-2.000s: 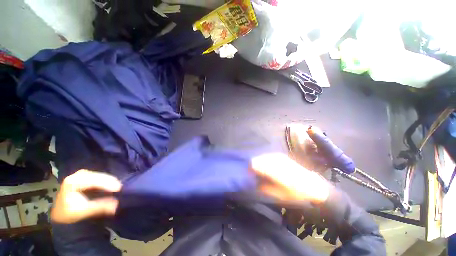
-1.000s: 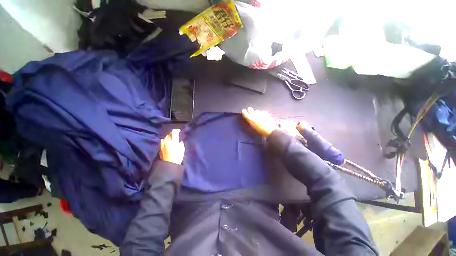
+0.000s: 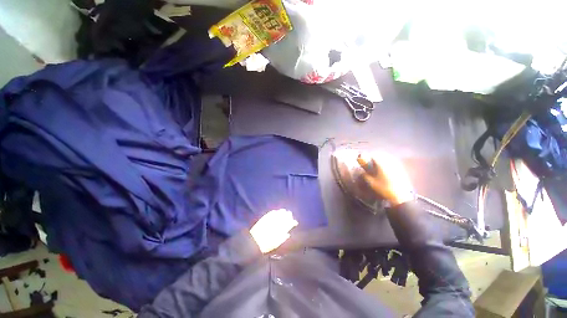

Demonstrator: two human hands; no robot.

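Note:
A navy garment panel (image 3: 267, 180) lies on the dark table in front of me, its left side meeting the navy pile (image 3: 106, 149). A short seam or dart line shows near its right edge. My left hand (image 3: 273, 230) is at the panel's near edge, overexposed; whether it grips the cloth is unclear. My right hand (image 3: 387, 178) is on the handle of the steam iron (image 3: 349, 177), which rests right of the panel. The hand covers most of the handle.
A phone (image 3: 215, 121) lies beside the pile. A dark strip stack (image 3: 299, 100) and scissors (image 3: 357, 102) lie beyond the panel. A yellow and red packet (image 3: 252, 31) and white plastic bag (image 3: 314, 53) are at the far edge. The iron's hose (image 3: 444, 214) runs right.
The panel was first held up in both hands, then laid flat. My right hand has moved from its far right corner to the iron. My left hand has moved from its left side to its near edge.

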